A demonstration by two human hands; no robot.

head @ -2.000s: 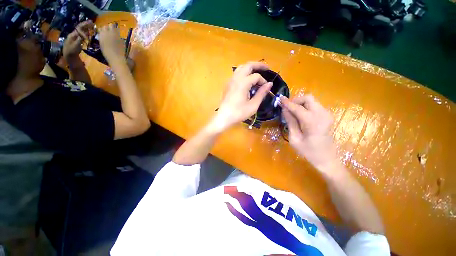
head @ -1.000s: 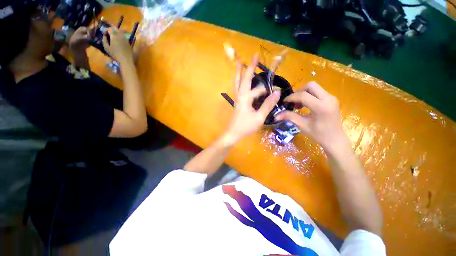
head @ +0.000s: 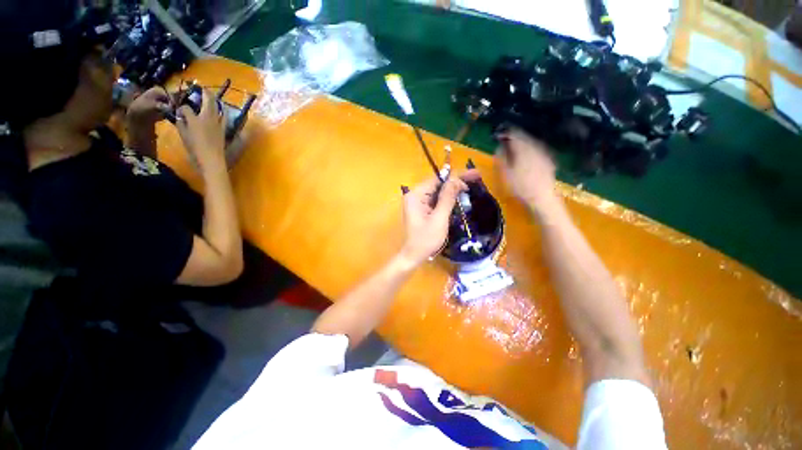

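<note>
The round black camera housing (head: pixel 483 230) lies mouth up on the orange bench top, its silver-white bracket (head: pixel 483 280) towards me. Thin leads with small white ends show in its mouth. My left hand (head: pixel 431 215) is at the housing's left rim, fingers closed around the dark tail cable (head: pixel 426 147), whose pale yellow-white end (head: pixel 398 93) points up and away. My right hand (head: pixel 528 167) is blurred, beyond and right of the housing, near the heap of black modules (head: pixel 580 105). Whether it holds anything cannot be told.
A co-worker (head: pixel 189 202) at the left handles a similar unit with dark antennas (head: pixel 239 119). A crumpled clear plastic bag (head: pixel 321 60) lies at the far left of the green belt (head: pixel 422 44). A black cord (head: pixel 730 79) runs at the far right.
My right hand has left the housing and moved away towards the heap. My left hand has closed on the tail cable. The housing's bracket shows more fully, and the view takes in more of the belt.
</note>
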